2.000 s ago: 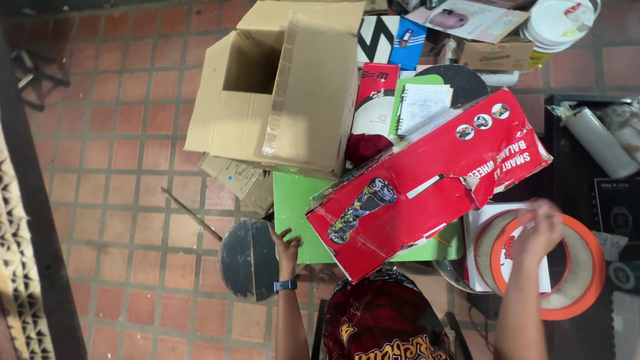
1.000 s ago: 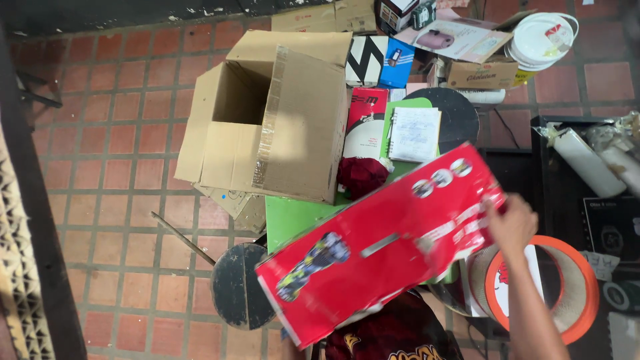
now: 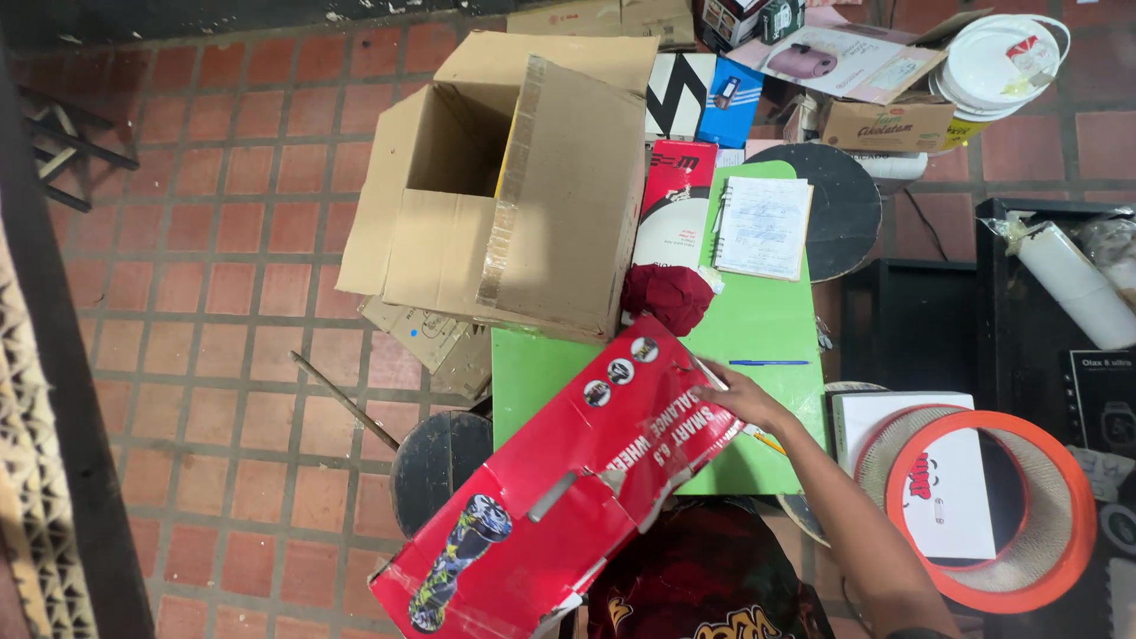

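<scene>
My right hand point(image 3: 738, 398) grips the upper right end of a long red balance-wheel box point(image 3: 541, 506), which slants over the green table point(image 3: 532, 382) and past its near left edge. The box has torn, creased card and pictures on its face. My left hand is out of view. Beyond the red box stands a large open cardboard box point(image 3: 568, 204). A dark red cloth point(image 3: 667, 298) lies between it and a spiral notebook point(image 3: 761, 226) with handwriting. A blue pen point(image 3: 769, 362) rests on the table near my right hand.
Round dark stools point(image 3: 442, 470) flank the table. An orange-rimmed round air filter point(image 3: 990, 510) sits at the right over a white box. Stacked boxes point(image 3: 887, 124) and a white bucket point(image 3: 998, 62) stand at the far right. A wooden stick point(image 3: 344, 399) is at the left.
The red box has moved left and towards me, and its angle has become steeper. The blue pen now shows on the table. My left hand, seen two seconds ago beside the table, is out of view.
</scene>
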